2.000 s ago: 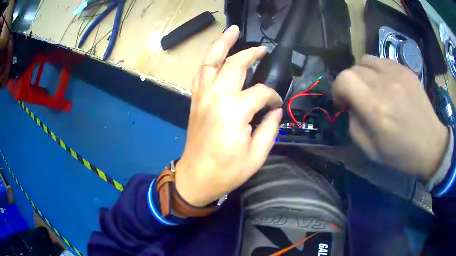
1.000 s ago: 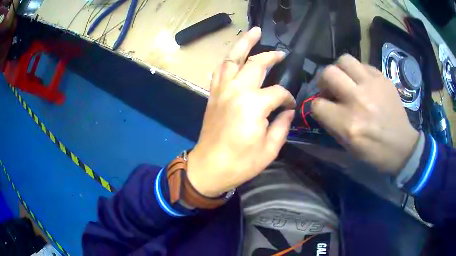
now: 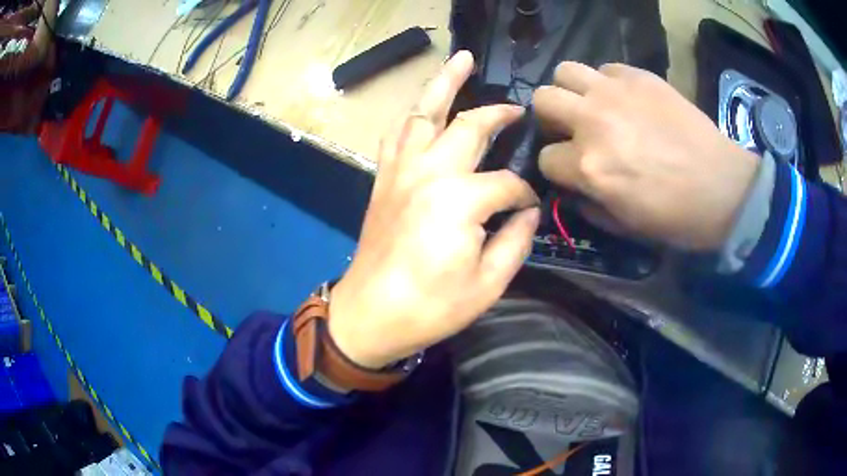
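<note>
The black rear housing [image 3: 483, 39] lies on the bench and overhangs its near edge. My left hand [image 3: 427, 232] lies over its left side, upper fingers spread, thumb and a bent finger close together at the near left part; whether they grip anything is hidden. My right hand [image 3: 641, 149] is over the middle of the housing with curled fingers, fingertips near the left hand's; what they hold cannot be seen. A red wire [image 3: 563, 223] shows below the right hand, above the circuit board [image 3: 568, 244] at the near edge. The black tube is mostly covered.
A black bar [image 3: 381, 58] and blue-handled pliers [image 3: 249, 51] lie on the bench to the left. The speaker driver [image 3: 775, 125] sits in a black panel on the right. A red stool [image 3: 102, 139] stands on the blue floor. Part of a person shows at the top left.
My right hand has moved left from beside the housing to over its middle, covering the tube and most of the red wires. My left hand keeps about the same pose.
</note>
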